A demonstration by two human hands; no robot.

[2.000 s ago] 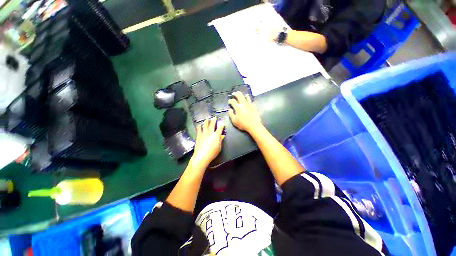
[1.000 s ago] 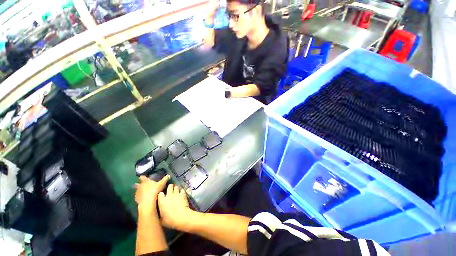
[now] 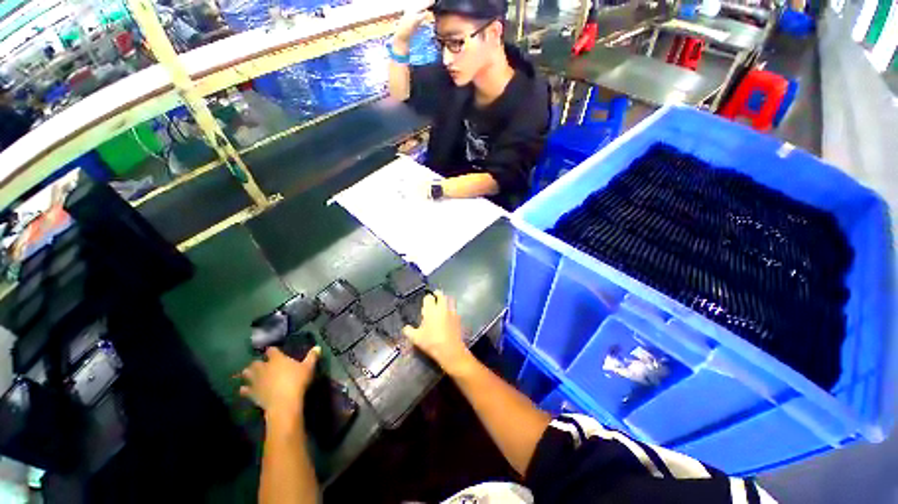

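Several flat black plastic covers (image 3: pixel 374 352) lie in slanting rows on the bench mat. Darker covers (image 3: pixel 269 331) sit left of them, one with a shiny face. My left hand (image 3: pixel 279 380) is at the near side of these darker covers, fingers spread, thumb by a cover's edge; no held thing shows. My right hand (image 3: pixel 436 332) is at the right end of the rows, fingertips over a dark cover (image 3: pixel 413 308); whether it grips the cover is unclear. Another cover (image 3: pixel 337 409) lies near the bench's front edge, right of my left wrist.
Tall stacks of black covers (image 3: pixel 94 374) fill the bench's left side. A blue tote (image 3: pixel 630 295) full of black covers stands at the right. A person (image 3: pixel 492 128) sits behind a white sheet (image 3: pixel 418 221). A yellowish rail (image 3: pixel 212 133) runs behind the bench.
My hands were close together at the darker covers. Now my right hand has moved right to the rows' end, and my left hand has spread its fingers. The view has shifted slightly.
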